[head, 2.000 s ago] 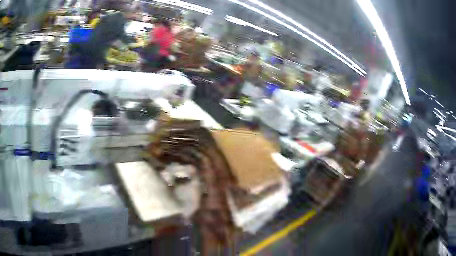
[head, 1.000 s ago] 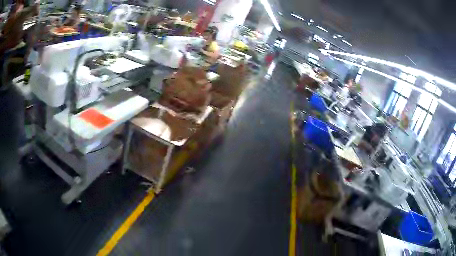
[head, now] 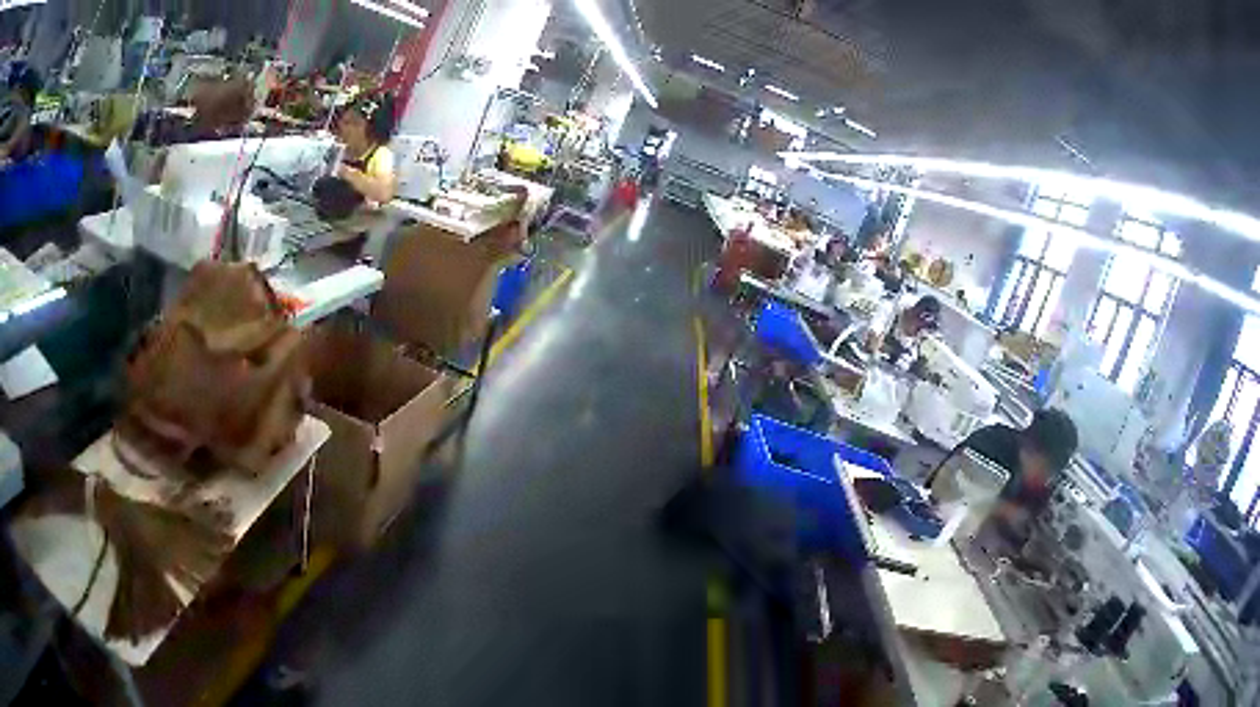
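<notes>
Neither of my hands is in the picture. Nearest at the lower left, a heap of brown panels [head: 221, 366] lies on a pale table [head: 283, 477], and more brown pieces hang over its front. An open cardboard box [head: 387, 428] stands beside it on the floor. At the right, a pale machine table [head: 933, 608] carries dark pieces [head: 898, 504]. A blue tote [head: 808, 463] is beside that table. Some near parts are blurred.
A grey aisle [head: 553, 456] runs ahead between yellow lines [head: 532, 318]. A person in yellow [head: 370, 173] is by a white machine [head: 228, 180] on the left. A dark-haired person [head: 1036, 449] bends over the right-hand tables. Tall windows [head: 1119, 311] are at the right.
The view has swung right from the white pattern machine and brown pile to the aisle, and moved along it. The right-hand tables and blue totes now show larger. No hand shows in any frame.
</notes>
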